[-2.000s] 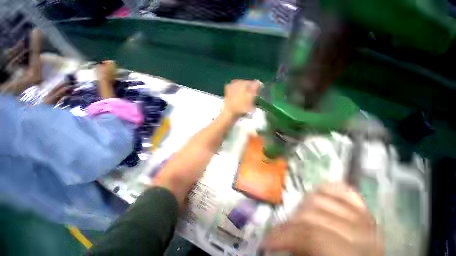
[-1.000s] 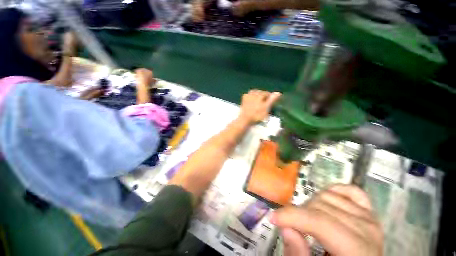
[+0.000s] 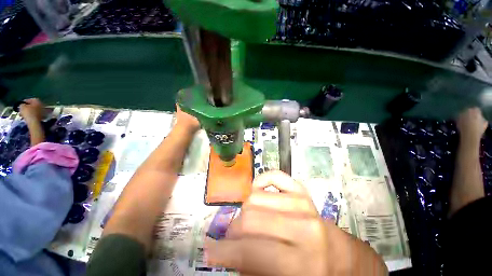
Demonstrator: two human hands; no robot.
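Observation:
The green press (image 3: 224,108) stands in front of me, its ram tip over the orange press pad (image 3: 229,186). No black part shows on the pad. My right hand (image 3: 280,226), slightly blurred, is closed around the lower end of the dark steel press lever (image 3: 285,145), right of the pad. The lever's end is hidden in the hand. My left hand (image 3: 187,117) reaches to the left side of the press; its fingers are mostly hidden behind the green body, so its grip does not show.
Printed paper (image 3: 372,215) covers the bench. Two black cylindrical parts (image 3: 327,99) stand on the dark green conveyor belt (image 3: 140,70) behind. A neighbour's arm, black parts and a yellow strip (image 3: 103,173) are at left. Another person's arm reaches over black trays (image 3: 431,178) at right.
The view has swung right, so the press now sits nearer the middle and the right neighbour's arm shows. My right hand stays at the lever and my left hand at the press.

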